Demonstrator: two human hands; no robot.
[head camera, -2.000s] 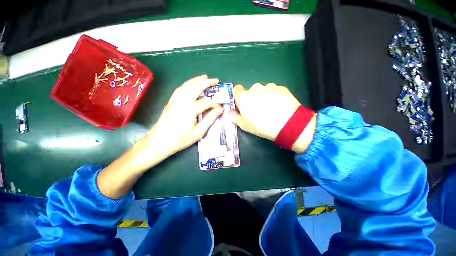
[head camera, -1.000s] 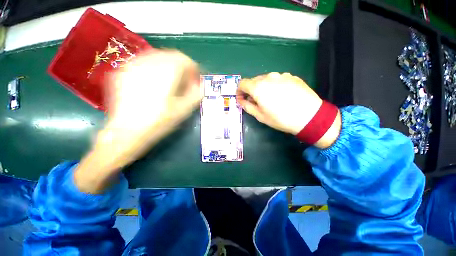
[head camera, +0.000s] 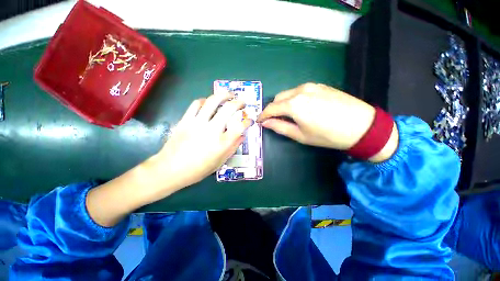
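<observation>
The phone body (head camera: 252, 159) lies flat and upright on the dark green bench in front of me, pale inside with a pinkish edge. Blue parts show at its top and bottom ends. My left hand (head camera: 205, 137) lies over its left and middle part, fingertips on its inside, hiding much of it. A bit of orange shows by the fingertips. My right hand (head camera: 312, 115), with a red wristband (head camera: 374, 134), has thumb and forefinger close together at the body's right edge. Whether a small part is between them cannot be seen.
A red parts bin (head camera: 140, 90) with thin gold strips stands at the upper left. A black divided tray (head camera: 408, 71) with glittering blue-silver boards stands at the right. A white rail (head camera: 241, 21) runs behind. A small part (head camera: 2, 101) lies at the left edge.
My left hand has come back from near the red bin onto the phone body. My right hand has moved slightly down along its right edge. The view has shifted a little.
</observation>
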